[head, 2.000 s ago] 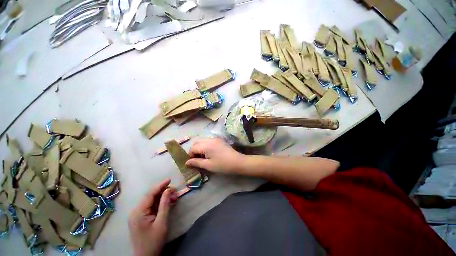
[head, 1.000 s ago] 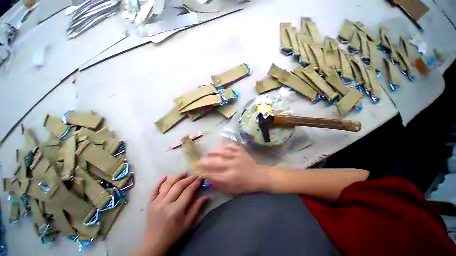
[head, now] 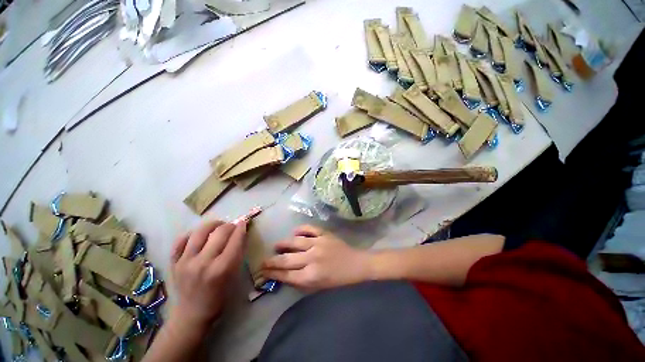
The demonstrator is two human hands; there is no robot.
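A khaki strap tab (head: 255, 249) lies on the table before me, its metal ring (head: 268, 286) at the near end. My left hand (head: 206, 263) is at the tab's far left part, fingertips beside a pink-white strip (head: 249, 214). My right hand (head: 311, 259) rests its fingertips on the tab's near right edge. Whether my left fingers grip the tab or the strip is hidden. A hammer (head: 417, 175) lies on the round pounding block (head: 325, 185), its wooden handle pointing right.
A pile of tabs (head: 106, 266) is heaped at the left. A small overlapping group (head: 244, 154) lies beyond the hands. Laid-out tabs (head: 442, 71) spread at the far right. A bundle of narrow strips (head: 81, 35) and white offcuts (head: 145, 25) lie at the far left.
My left hand has moved up to the tab's far part. My right hand has drawn off from over the tab to its right edge. The view has shifted.
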